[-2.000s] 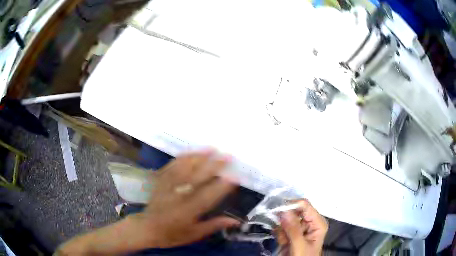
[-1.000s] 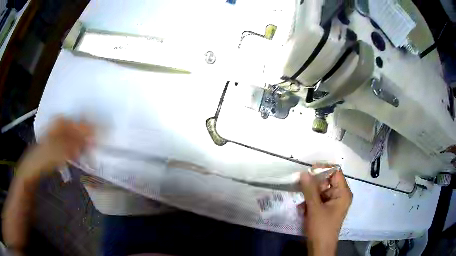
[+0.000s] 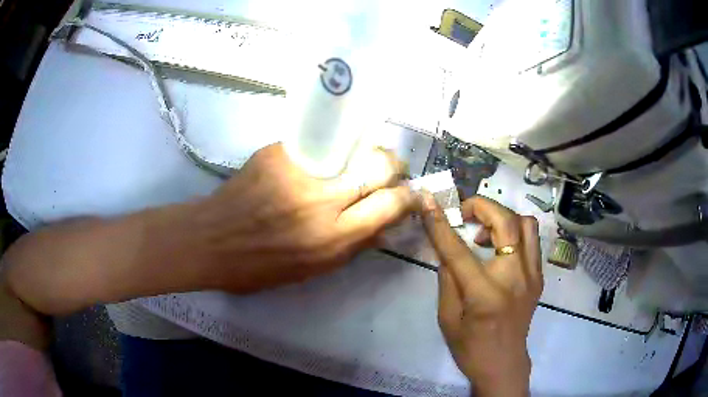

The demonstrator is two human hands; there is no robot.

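My left hand (image 3: 310,217) lies over the table left of the needle area, its fingertips at a small white piece (image 3: 441,194). My right hand (image 3: 493,271), with a ring, has its index finger on the same piece from the right. The piece lies just in front of the presser foot (image 3: 458,155). A narrow grey strip (image 3: 167,108) curls from the table's far left and runs behind my left hand; its near end is hidden there. Whether it joins the white piece cannot be told.
The white sewing machine head (image 3: 613,108) fills the upper right. A translucent lamp (image 3: 322,116) hangs above my left hand. A long white marked strip (image 3: 186,46) lies at the far left. A ridged knob (image 3: 562,252) and a dark-tipped tool (image 3: 606,299) are right of my right hand.
My left hand has moved from the table's left edge to the needle area. My right hand has moved up and left. The narrow strip now curls at the far left. The view is closer.
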